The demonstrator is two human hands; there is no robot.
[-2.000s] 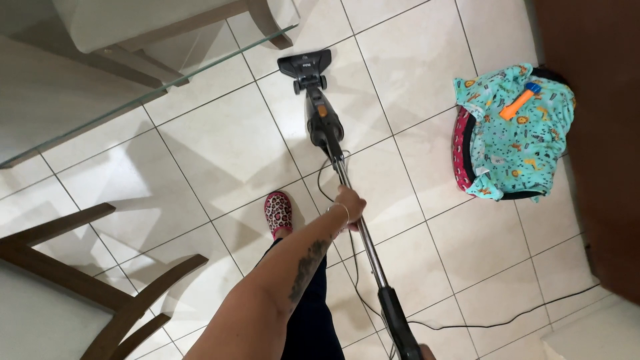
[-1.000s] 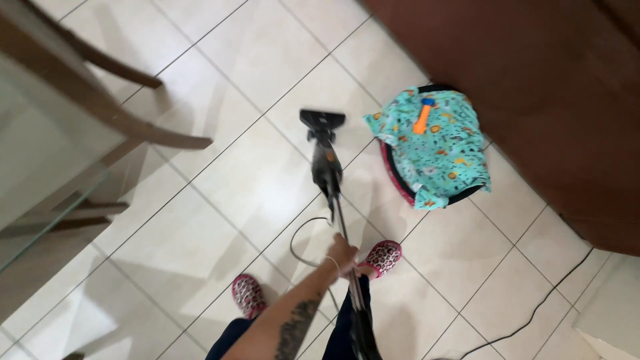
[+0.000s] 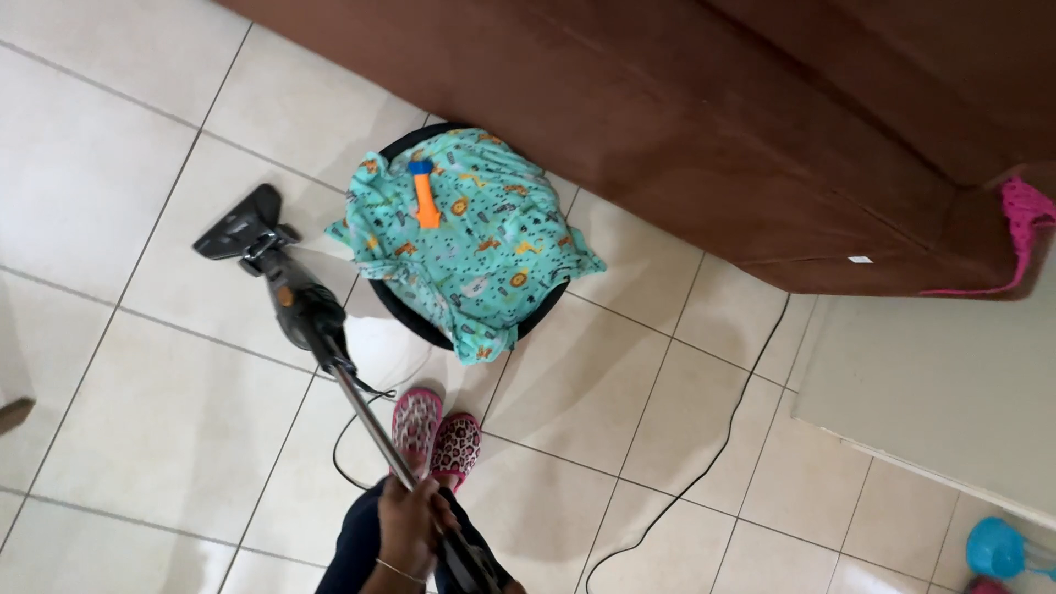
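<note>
A stick vacuum cleaner with a metal tube slants across the tiled floor, its dark floor head at the left. My left hand, a thin bracelet at its wrist, is wrapped around the tube near the bottom edge. Of my right hand only a sliver of skin shows beside the dark handle; its fingers are hidden. Right of the floor head stands a round, dark-rimmed basket or seat, draped with a turquoise animal-print cloth. An orange and blue toy hammer or similar tool lies on the cloth.
A brown upholstered sofa borders the cloth-covered thing. Leopard-print shoes are on my feet, close to the tube. A black cord winds over the tiles at the right. A blue plastic object lies at the lower right.
The view has turned and shifted toward the sofa. The floor head now rests left of the cloth-covered thing, and my feet, apart a second ago, are side by side. My left hand stays on the tube.
</note>
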